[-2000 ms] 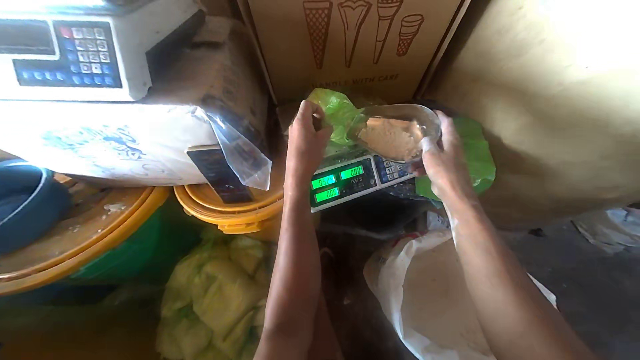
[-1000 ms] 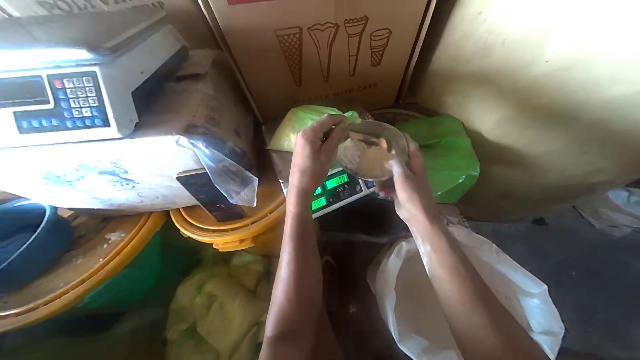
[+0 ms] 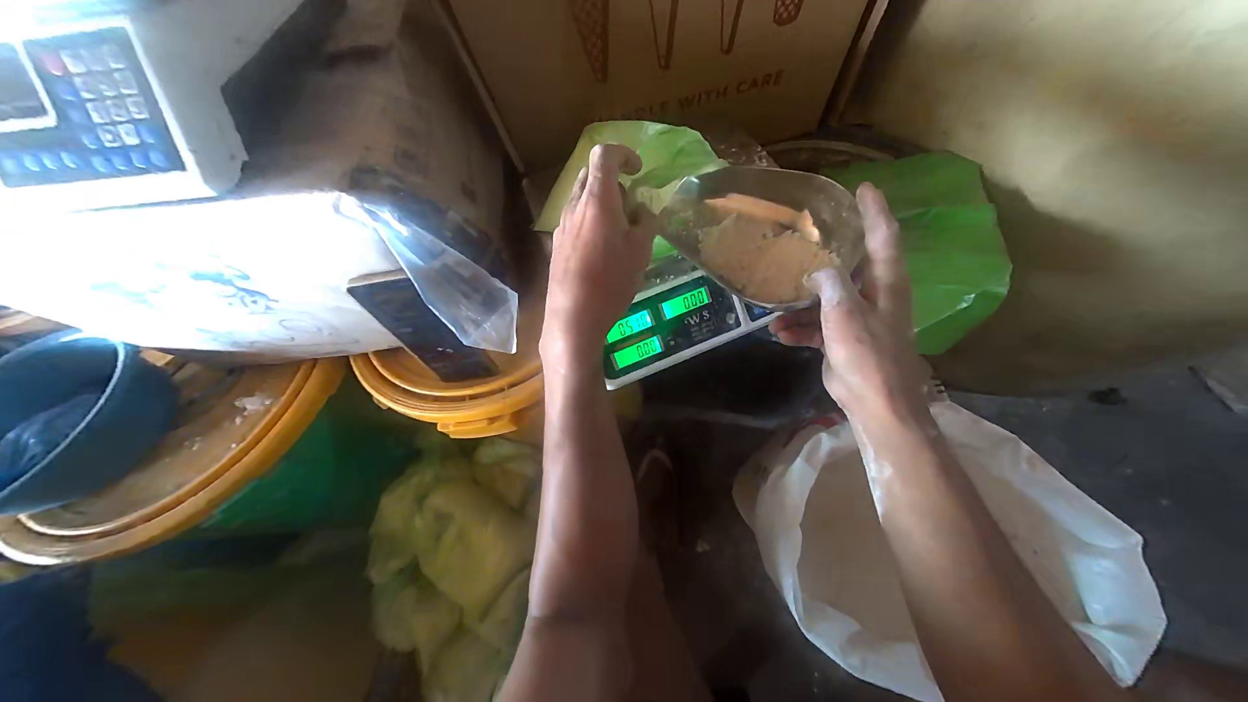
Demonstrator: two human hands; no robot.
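My right hand [image 3: 873, 312] grips a metal scoop [image 3: 843, 210] holding a pale brown powder [image 3: 765, 258], tilted over a digital scale [image 3: 673, 327] with lit green displays. My left hand [image 3: 604, 224] is at the edge of a light green plastic bag [image 3: 673, 146] on the scale, its fingers curled at the bag's opening beside the scoop. How much powder lies in the bag is hidden. Below my right forearm stands an open white sack [image 3: 809, 595] with similar powder inside.
A second scale [image 3: 205, 107] rests on a wrapped box at upper left. Below are yellow-rimmed lids [image 3: 292, 409], a blue basin [image 3: 117, 439], a dark phone-like slab [image 3: 419, 327] and a yellow-green cloth or bag [image 3: 458, 546]. A cardboard box [image 3: 731, 49] stands behind; green plastic [image 3: 946, 244] lies at right.
The scoop stays in my right hand near the bag's opening, its load of powder still visible. The view has moved closer and tipped downward.
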